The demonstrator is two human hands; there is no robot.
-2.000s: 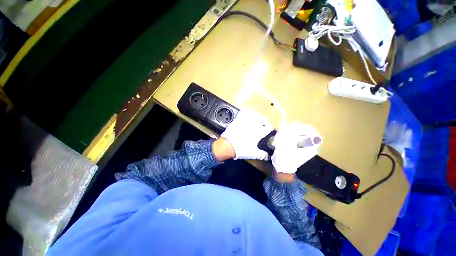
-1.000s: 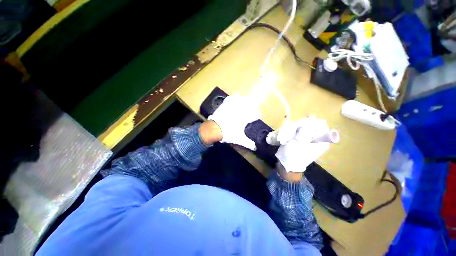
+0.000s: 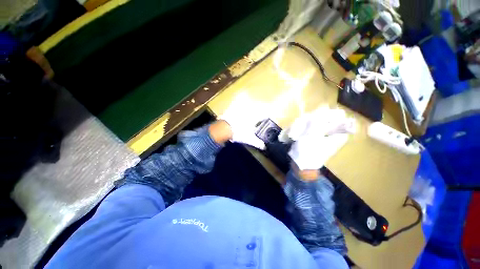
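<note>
A black joined socket strip [image 3: 345, 197] lies slantwise along the bench's near edge. One round socket shows at its upper left end and another at its lower right end, beside a small red light. My left hand [image 3: 246, 120], in a white glove, is at the strip's upper left end; glare washes it out and hides whether it holds anything. My right hand [image 3: 315, 141], gloved, is closed around a pale test plug [image 3: 285, 137] just right of the upper left socket. Blur hides whether the plug touches the strip.
A green conveyor [image 3: 173, 86] with worn yellow edging runs at upper left. A black adapter box [image 3: 360, 100], a white extension strip [image 3: 393, 137] and tangled white cables are at the bench's back right. Bubble wrap [image 3: 79, 136] lies at left. Blue crates [image 3: 457, 147] stand at right.
The camera view has shifted. Sockets that showed left of my left hand are no longer visible. My right hand with the plug has moved towards the strip's visible upper left end.
</note>
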